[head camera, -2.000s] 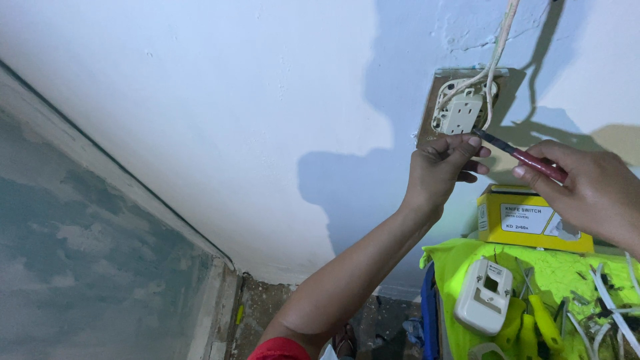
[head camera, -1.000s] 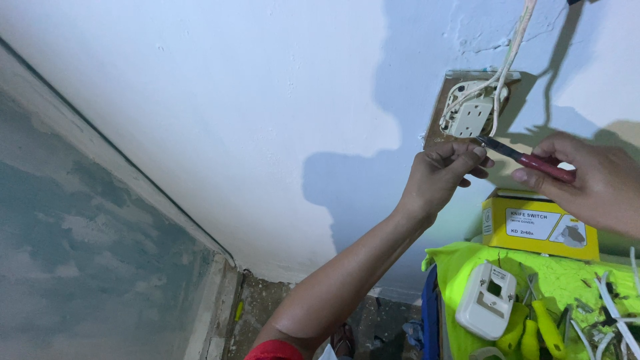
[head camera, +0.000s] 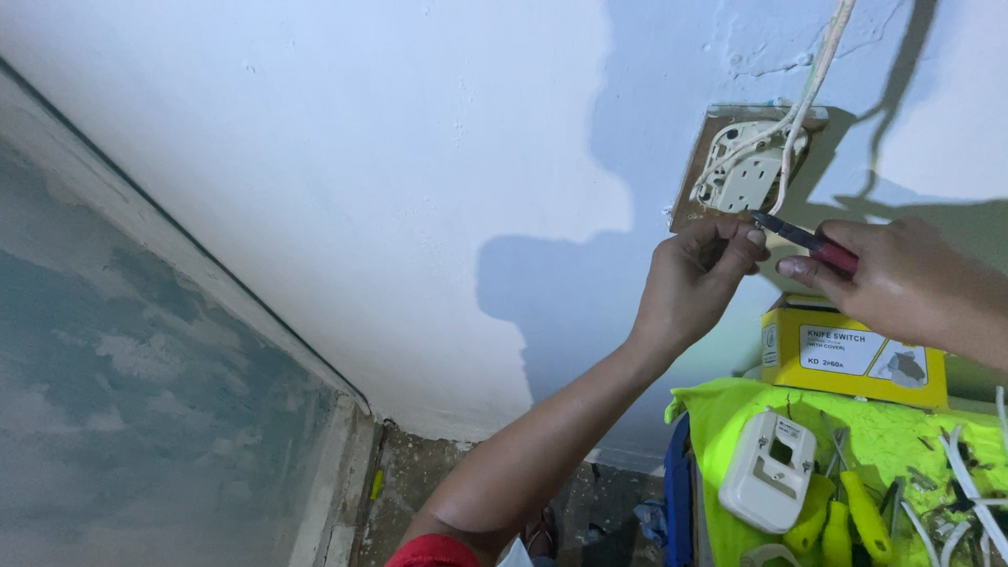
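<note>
A white electrical outlet with its cover off sits on a wooden block on the wall, tilted, with white cables running down over it. Just under the outlet, my left hand pinches something small with thumb and index finger, probably a wire end; the fingers hide most of it. My right hand grips red-handled pliers, their dark jaws at my left fingertips and the outlet's lower edge. Whether the jaws close on anything cannot be told.
Below my right hand stands a yellow knife switch box. On a bright yellow-green cloth lie a white plastic device housing, yellow-handled screwdrivers and cut wire pieces. A blue edge shows beside the cloth. A dark green panel stands left.
The pliers and both hands stay at the outlet's lower edge throughout. The outlet's tilt looks slightly different from two seconds ago.
</note>
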